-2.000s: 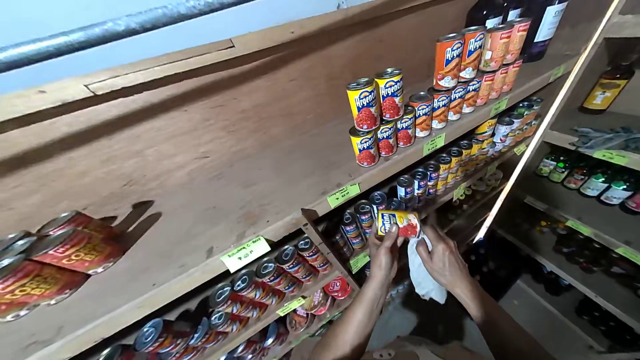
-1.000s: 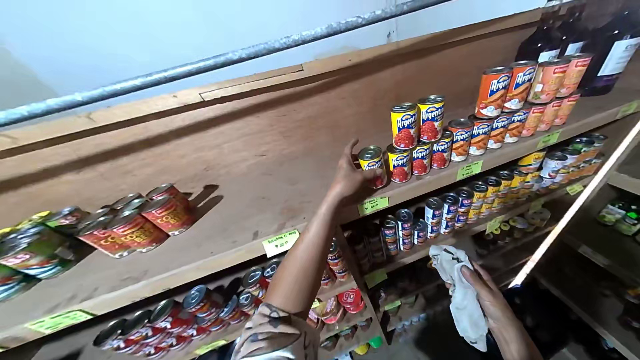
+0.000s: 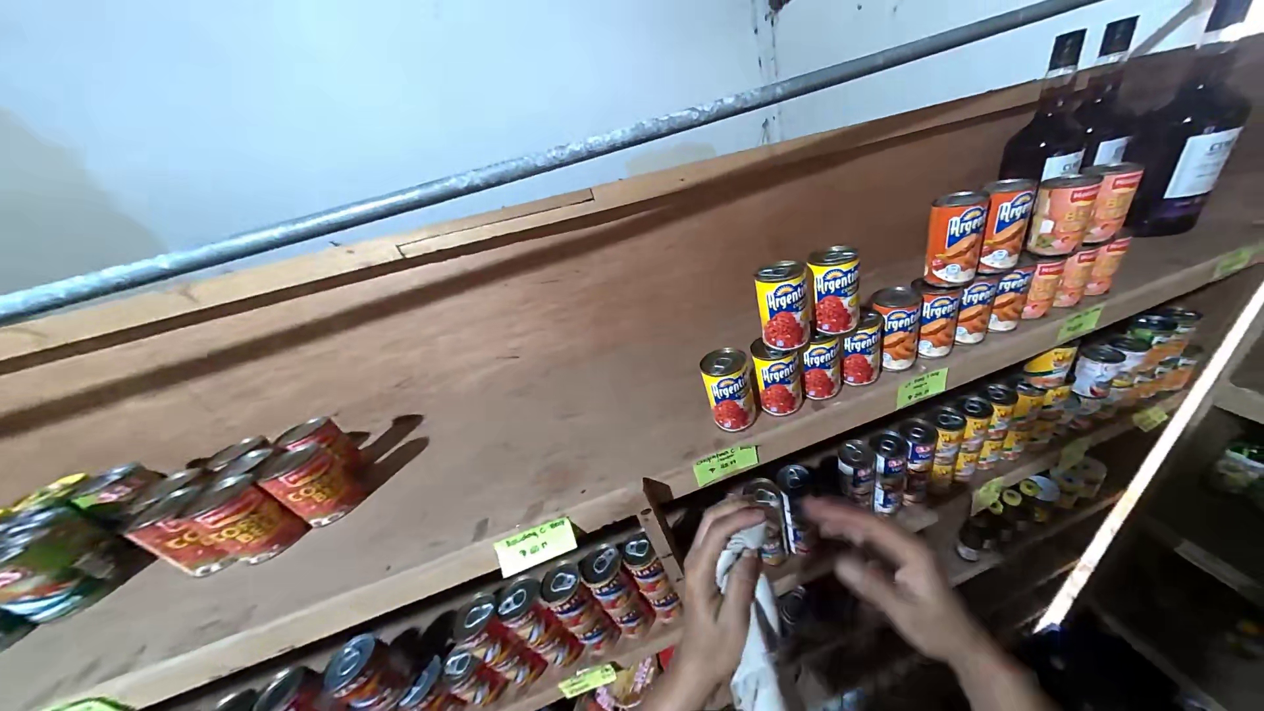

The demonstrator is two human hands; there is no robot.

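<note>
My left hand (image 3: pixel 721 583) grips a pale cloth (image 3: pixel 758 632) in front of the shelf below the top one, beside several dark-topped cans (image 3: pixel 766 518). Slightly blurred, my right hand (image 3: pixel 894 573) is to the right of the cloth, its fingers spread and nothing seen in them. Above them on the top wooden shelf, a yellow Argentina can (image 3: pixel 729 391) stands upright at the left end of a front row. Two more yellow Argentina cans (image 3: pixel 785 306) are stacked on that row. Whether my left hand also touches a can, I cannot tell.
Orange-labelled cans (image 3: pixel 956 240) and dark bottles (image 3: pixel 1190 148) stand further right on the top shelf. Corned beef cans (image 3: pixel 311 484) are grouped at the left. Price tags (image 3: pixel 726 465) line the shelf edge (image 3: pixel 612 513). A metal pipe (image 3: pixel 553 158) crosses above, and a wooden divider (image 3: pixel 664 523) splits the lower shelf.
My left hand has left the yellow can at the row's left end and moved down to the cloth, which was in my right hand. My right hand has let the cloth go.
</note>
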